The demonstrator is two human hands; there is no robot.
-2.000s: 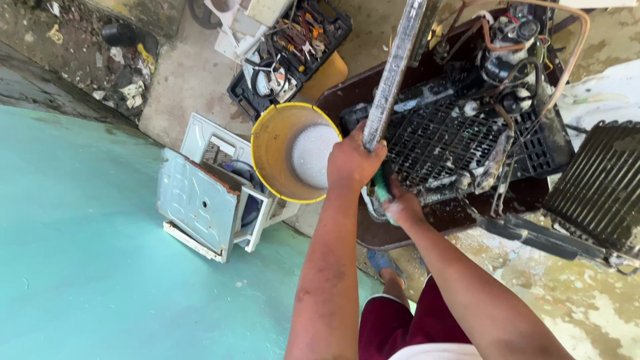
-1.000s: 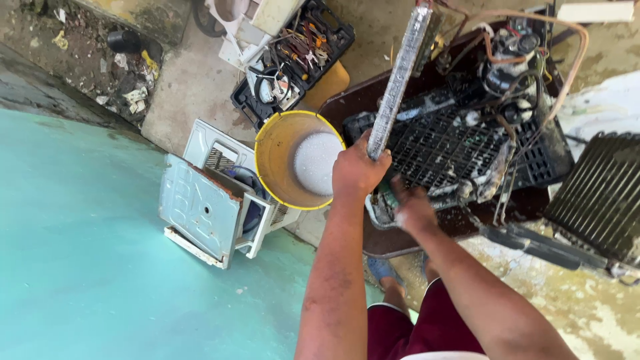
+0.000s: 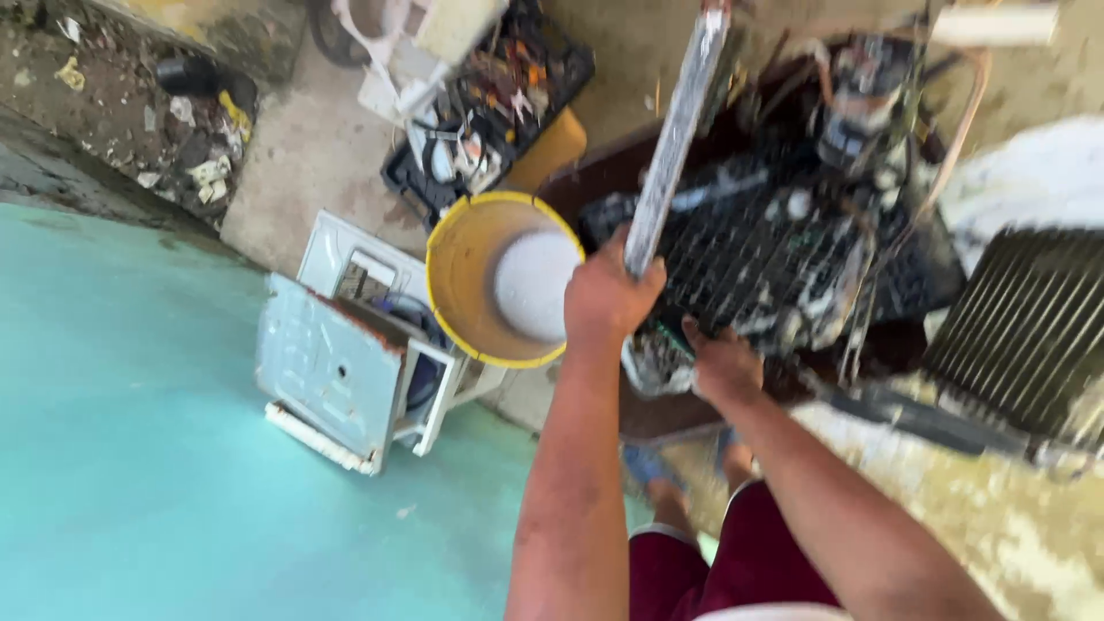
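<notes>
My left hand (image 3: 608,293) is closed around the lower end of a long, wet, greyish metal bar or panel (image 3: 677,129), whose upper end reaches the top of the view. To its right, my right hand (image 3: 727,366) is curled at the near edge of a black grid-like base (image 3: 742,250), with a dark green scrubbing pad (image 3: 677,335) partly visible at its fingers. Blur hides how much of the pad lies within the hand. Suds cling to the base, which lies in a dark brown tub (image 3: 664,418). A yellow bucket (image 3: 444,285) with whitish foamy water stands beside my left hand.
A compressor with copper tubing (image 3: 849,138) rises at the tub's far right. A finned coil (image 3: 1018,328) stands at the right. An open black toolbox (image 3: 573,78) lies beyond the bucket; pale rusty appliance panels (image 3: 332,371) stand left of it.
My right hand has moved slightly away from the bar and down along the base's near edge. My left hand still holds the bar, which is tilted a little differently.
</notes>
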